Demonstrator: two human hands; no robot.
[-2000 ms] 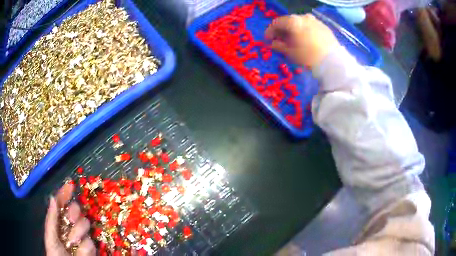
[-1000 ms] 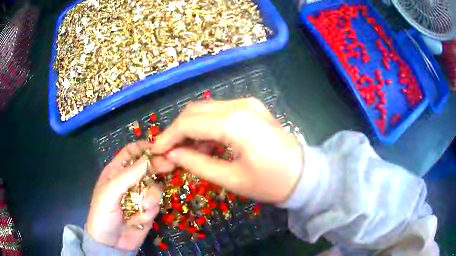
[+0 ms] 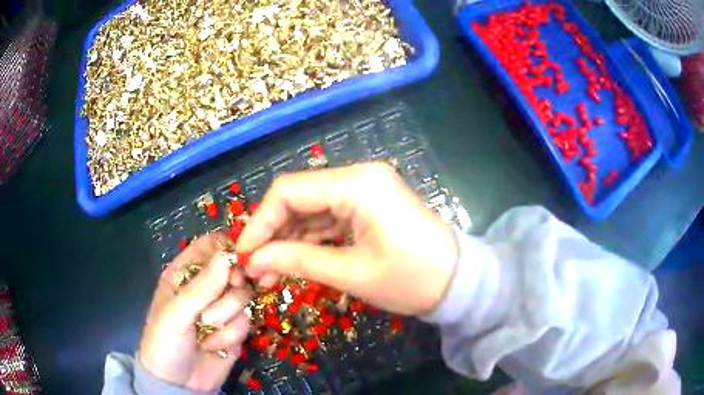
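Note:
My left hand is curled around several gold metal pieces and holds one metal piece up between thumb and forefinger. My right hand pinches a small red piece between thumb and forefinger, touching that metal piece. Below both hands, a pile of red-and-gold assembled pieces lies on a clear blister tray. My right hand hides part of the pile.
A large blue tray of gold-silver metal parts lies beyond my hands. A blue tray of red parts is at the upper right, with a small blue tray beside it. A round white grille is at the far right corner.
Two seconds ago my right hand was over the red-part tray; a second ago it was at my left hand. Since then both hands have shifted slightly, and the red piece meets the metal piece.

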